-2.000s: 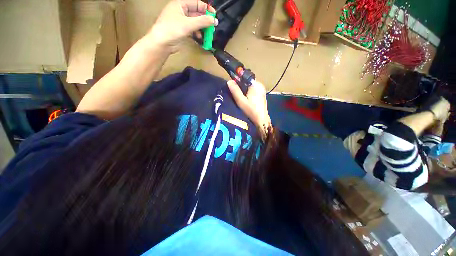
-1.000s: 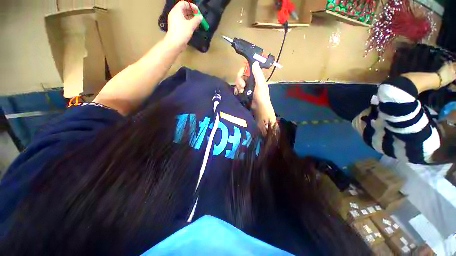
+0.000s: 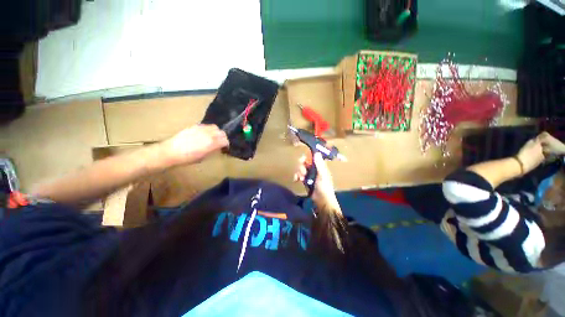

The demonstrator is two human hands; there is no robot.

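A black housing (image 3: 254, 145) lies slanted on the cardboard bench and over the white surface's edge. A green cell (image 3: 248, 131) with a red wire lies inside it. My left hand (image 3: 201, 142) is at the housing's near left edge and appears to grip it; the fingertips are blurred. My right hand (image 3: 315, 172) holds a black glue gun (image 3: 317, 146), its nozzle pointing up and left, away from the housing. A red tool (image 3: 316, 119) lies in an open cardboard tray (image 3: 298, 93) just beyond the gun.
A carton of green cells and red wires (image 3: 385, 93) stands right of the tray. Loose red leads (image 3: 468, 108) lie farther right. Another black housing (image 3: 391, 18) with a green cell is on the green surface (image 3: 310, 37). A person in striped sleeves (image 3: 492, 201) sits at right.
My view has tilted up toward the far side of the bench. The green cell has left my left hand and lies in the housing. The gun has moved away from the cell.
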